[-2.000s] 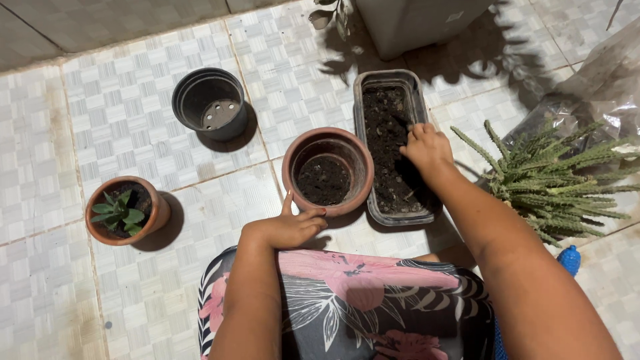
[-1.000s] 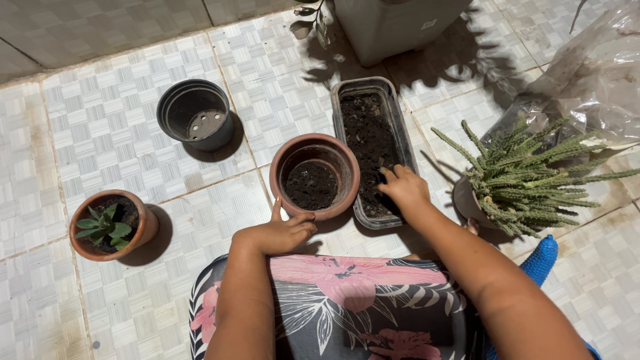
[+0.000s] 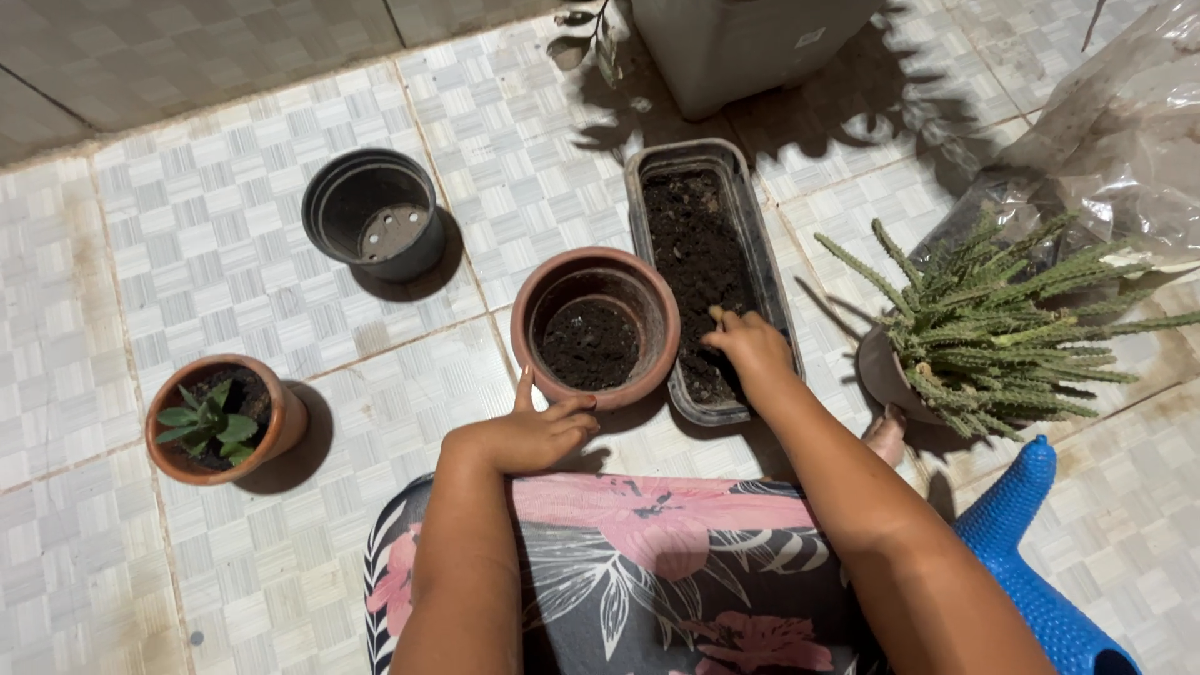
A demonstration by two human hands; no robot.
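Observation:
A round terracotta-coloured pot (image 3: 595, 328) with dark soil at its bottom stands on the tiled floor. My left hand (image 3: 525, 436) rests against its near rim, fingers spread. Just right of the pot, touching or nearly so, lies a long black plastic planter (image 3: 773, 267) holding dark soil (image 3: 694, 244). My right hand (image 3: 750, 352) reaches into the planter's near half, fingertips bent into the soil; whether they hold any of it cannot be told.
A black plastic pot (image 3: 417, 253) with drainage holes stands behind left. A small succulent in a terracotta pot (image 3: 286, 412) is at left. A spiny-stemmed plant (image 3: 1003, 319), a clear plastic bag (image 3: 1116, 141) and a blue textured object (image 3: 1022, 553) are at right; a grey container (image 3: 741, 47) stands behind.
My right hand stays at the planter, with its fingers now lower into the soil near its near half. My left hand has stayed beside the round pot. The view has shifted somewhat.

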